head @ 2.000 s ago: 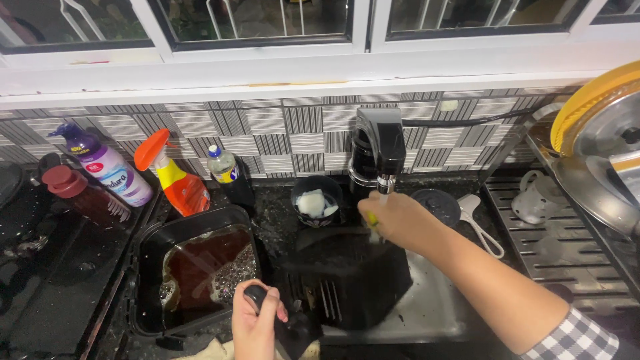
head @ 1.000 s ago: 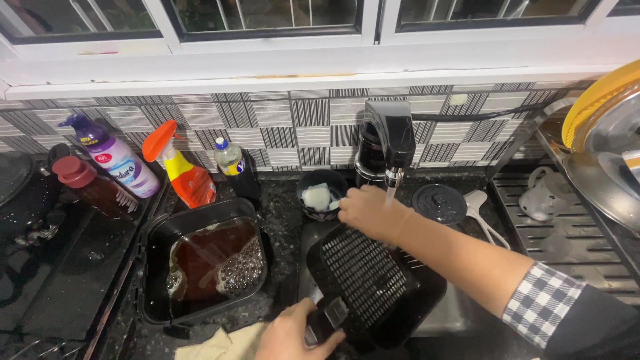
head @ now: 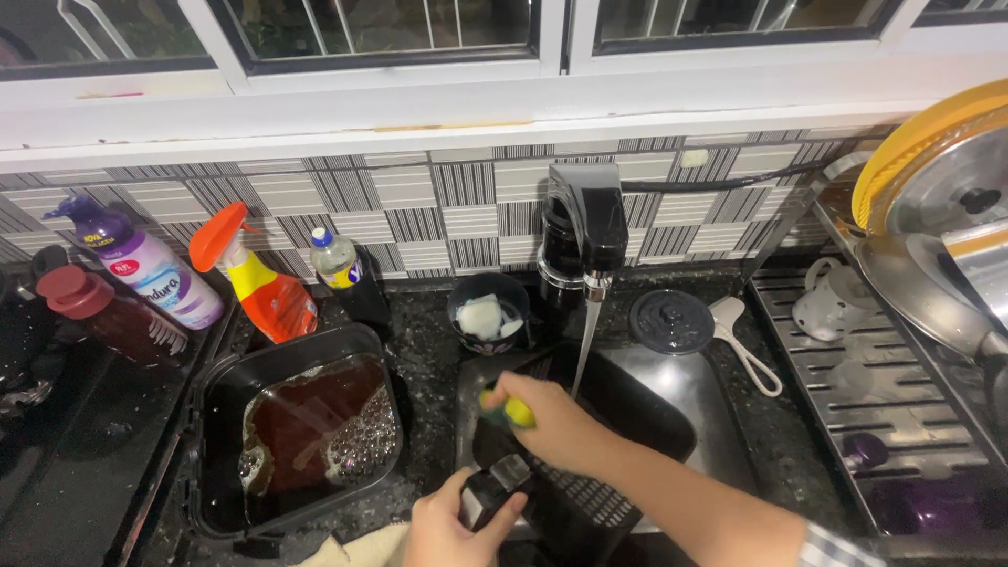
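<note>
My right hand (head: pixel 563 429) grips a yellow and green sponge (head: pixel 510 411) over the near left part of a black air fryer basket (head: pixel 602 500), which has a slotted bottom. The basket's handle (head: pixel 494 490) is in my left hand (head: pixel 453 524). Water runs from the black faucet (head: pixel 592 228) into the basket, which lies tilted in the steel sink (head: pixel 713 402). Left of the sink, a square black pan (head: pixel 370 342) holds brown liquid with foam.
A black bowl (head: pixel 516 295) with white pieces stands behind the sink. Bottles (head: pixel 264 295) line the wall at left. A black lid (head: pixel 672 321), a white brush (head: pixel 740 346) and a dish rack (head: pixel 906 378) are at right. A cloth (head: pixel 362 551) lies at the near edge.
My right hand with the sponge has moved from the basket's far side toward its near left side. The basket has turned in the sink, and its slotted bottom shows less.
</note>
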